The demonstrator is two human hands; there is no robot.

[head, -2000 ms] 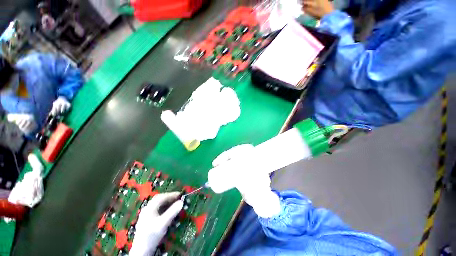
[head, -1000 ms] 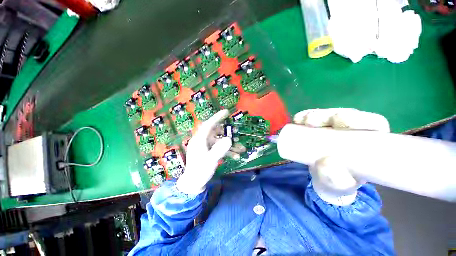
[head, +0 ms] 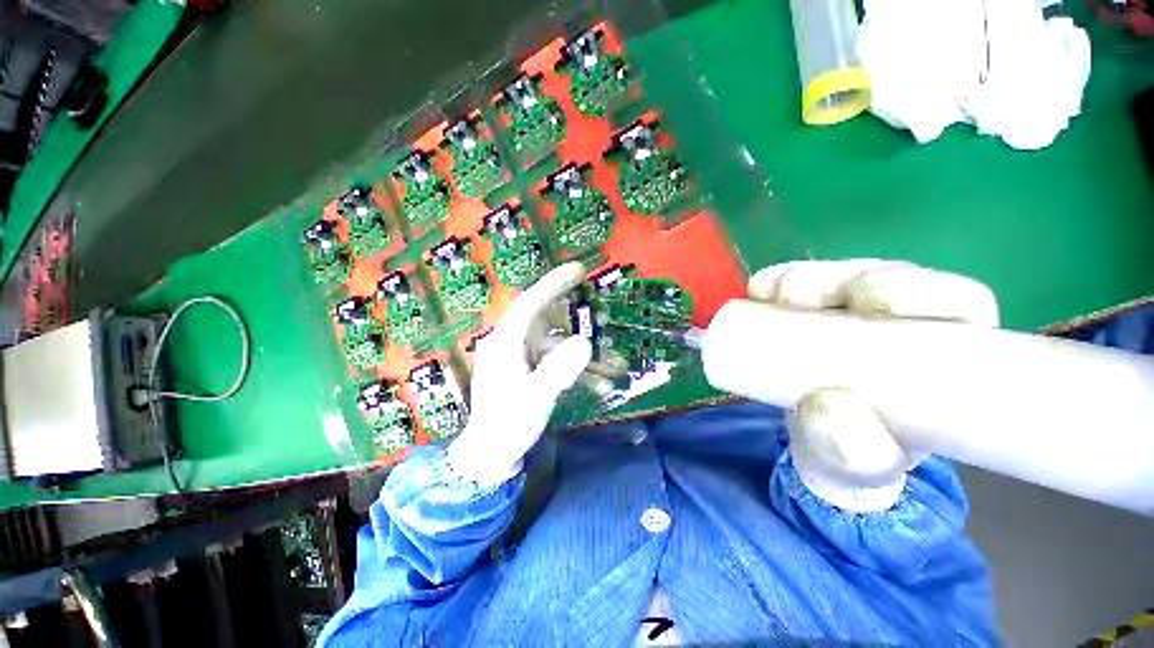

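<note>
My right hand (head: 848, 367), in a white glove, is shut around a large white dispensing syringe (head: 962, 386), which runs off the right edge. Its thin needle (head: 658, 330) points left over a green circuit board. My left hand (head: 519, 367), also gloved, holds a small circuit board (head: 583, 324) between thumb and fingers at the needle's tip; the fingers hide part of it. Another circuit board (head: 652, 304) lies just right of it. A clear blister tray (head: 747, 234) holds rows of green boards over orange-red liners (head: 694, 260).
A clear tube with a yellow end (head: 829, 70) and a crumpled white cloth (head: 974, 63) lie at the upper right on the green mat (head: 1063, 241). A grey-white box (head: 70, 399) with a looped cable stands at the left. A dark belt (head: 215, 152) runs behind the tray.
The view has swung from along the line to down over the tray, then shifted slightly. Since one second ago, both hands keep nearly the same pose, with the needle still at the held board.
</note>
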